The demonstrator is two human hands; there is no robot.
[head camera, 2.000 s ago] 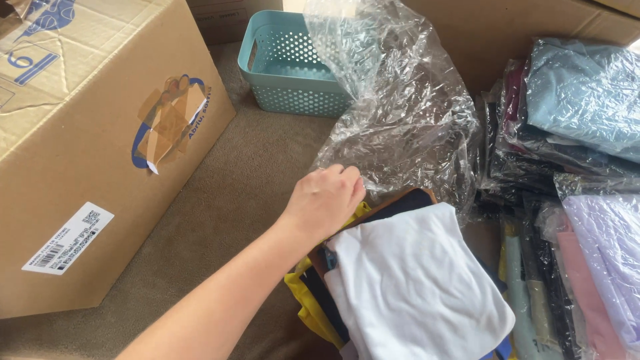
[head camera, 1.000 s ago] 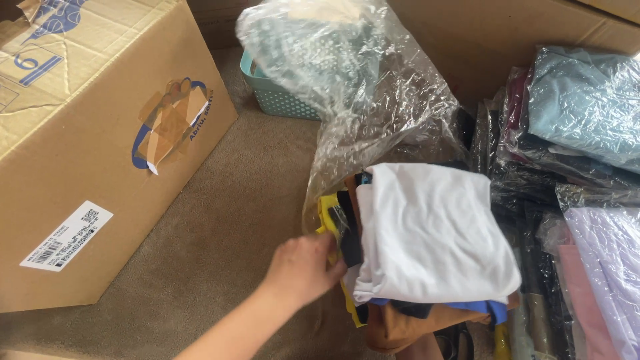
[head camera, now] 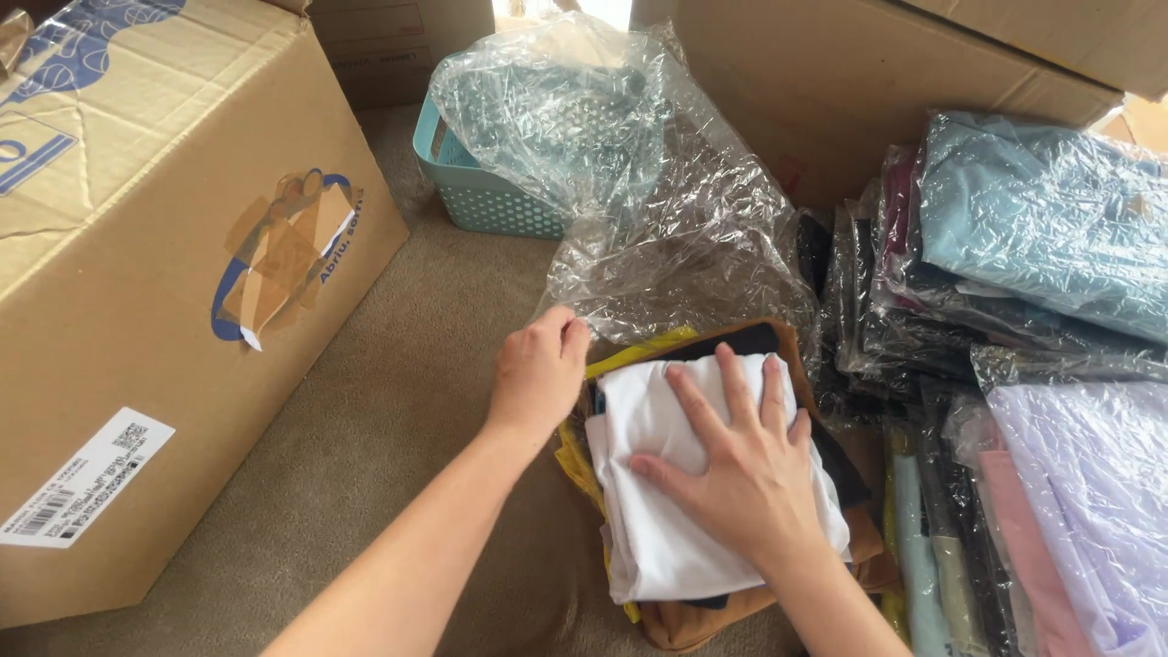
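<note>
A clear plastic bag [head camera: 675, 219] spreads behind a stack of folded clothes and partly over a teal perforated basket [head camera: 502, 203]. My left hand [head camera: 543, 365] pinches the near left edge of the bag, at the stack's back left corner. My right hand [head camera: 739, 456] lies flat, fingers spread, on the folded white garment [head camera: 639, 529] at the top of the stack. Beneath it, brown [head camera: 703, 625], yellow [head camera: 577, 461] and dark folded garments stick out. The lower part of the stack seems to lie on or in the plastic; how far is hidden.
A large cardboard box [head camera: 182, 319] with a label stands at the left on the carpet [head camera: 365, 456]. Bagged clothes lie in piles at the right, with a blue garment [head camera: 1031, 219] and a lilac one [head camera: 1095, 484] on top. Another cardboard box [head camera: 766, 100] stands behind.
My right hand has come onto the white garment. My left hand has moved up from the stack's left side to the bag's edge. The bag has spread further over the basket since two seconds ago.
</note>
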